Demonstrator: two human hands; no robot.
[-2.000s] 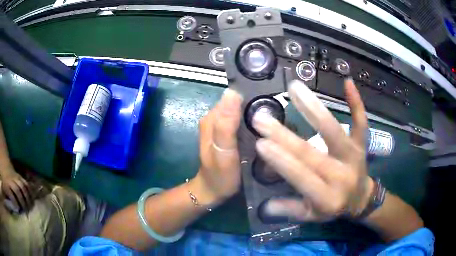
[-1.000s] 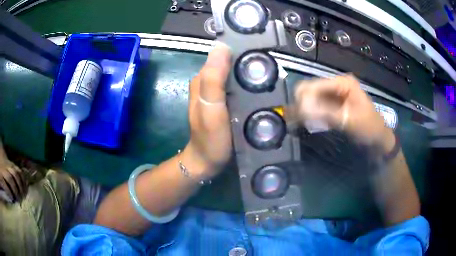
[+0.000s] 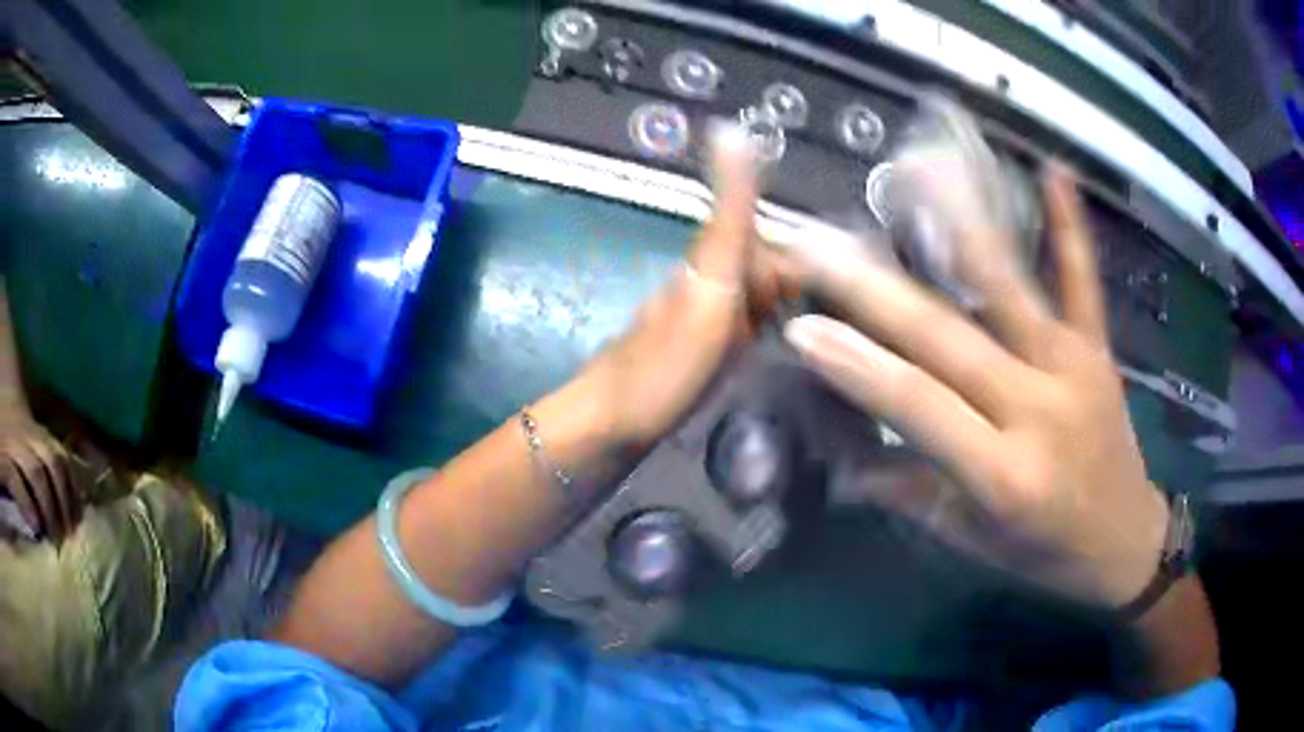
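Observation:
The grey bracket plate with round black lens units is blurred. It slants from the lower middle up towards the upper right, above the green bench. My left hand holds it by its left side near the middle. My right hand is over the plate's right side, blurred, with its fingers spread and pale covers on some fingertips. No tool shows in it. Whether its fingers touch the plate is unclear. Both hands hide the middle of the plate. One round unit shows blurred beyond my right fingers.
A blue bin at the left holds a squeeze bottle with its nozzle over the front edge. Dark strips with clear round pieces lie on the line beyond a pale rail. Another person's hand rests at the lower left.
The plate has turned from near upright to a diagonal, its top now to the right. My left hand has tilted with it. My right hand has come back over the plate, fingers spread.

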